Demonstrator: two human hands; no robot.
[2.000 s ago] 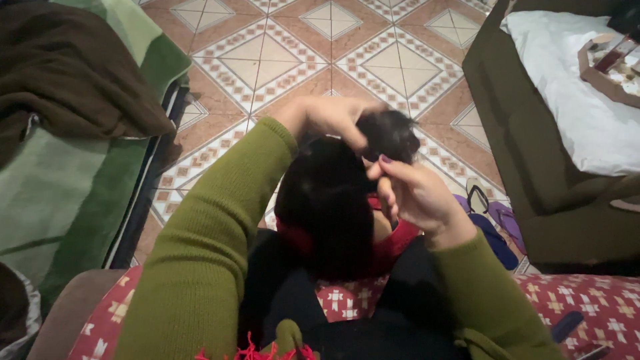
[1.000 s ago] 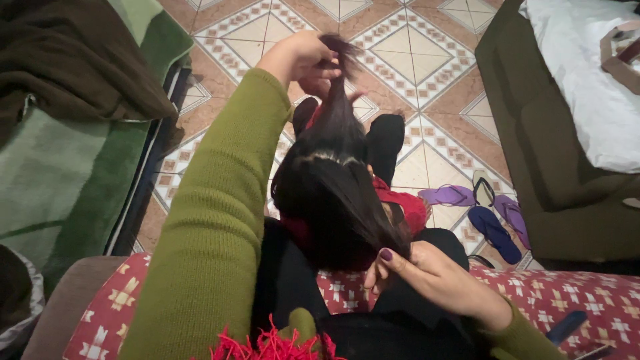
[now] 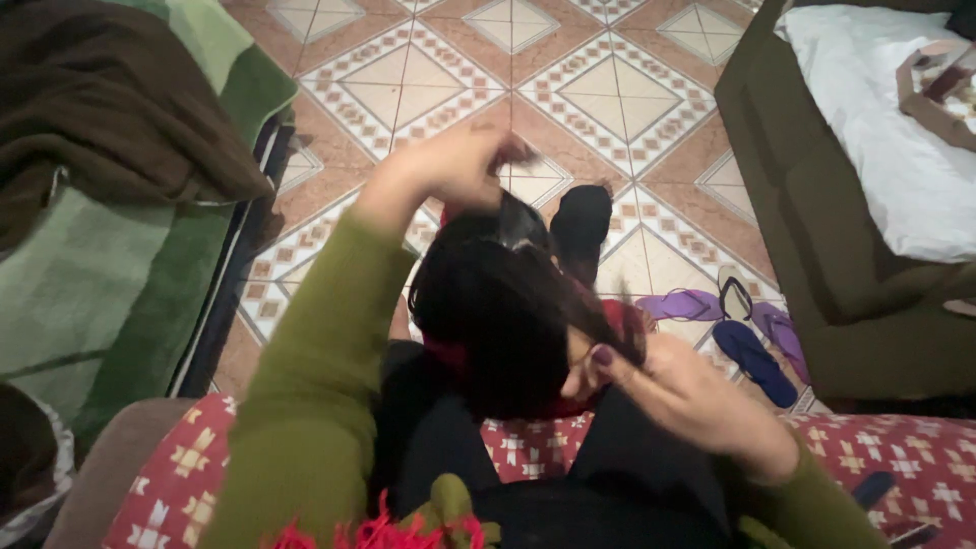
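A person with long dark hair (image 3: 488, 313) and a red top sits on the floor between my knees, seen from above and behind. My left hand (image 3: 457, 168), blurred, is at the front of the head, closed around a raised lock of hair whose tip shows beyond the fingers. A pale parting line shows in the hair just below that lock. At the right side of the head my right hand (image 3: 648, 381) pinches another dark strand between thumb and fingers, near the person's ear. Both my arms wear green knitted sleeves.
Purple flip-flops (image 3: 682, 305) and a dark blue flip-flop (image 3: 755, 362) lie on the patterned tile floor at right. A dark brown sofa (image 3: 762, 191) holds a white pillow (image 3: 862, 137) and an open cardboard box (image 3: 923, 95). At left, a brown blanket (image 3: 99, 99) covers part of a green bedspread (image 3: 99, 274).
Since one second ago my left hand has come lower, nearer the head, with the lock of hair. My right hand has moved up beside the head, still on a strand.
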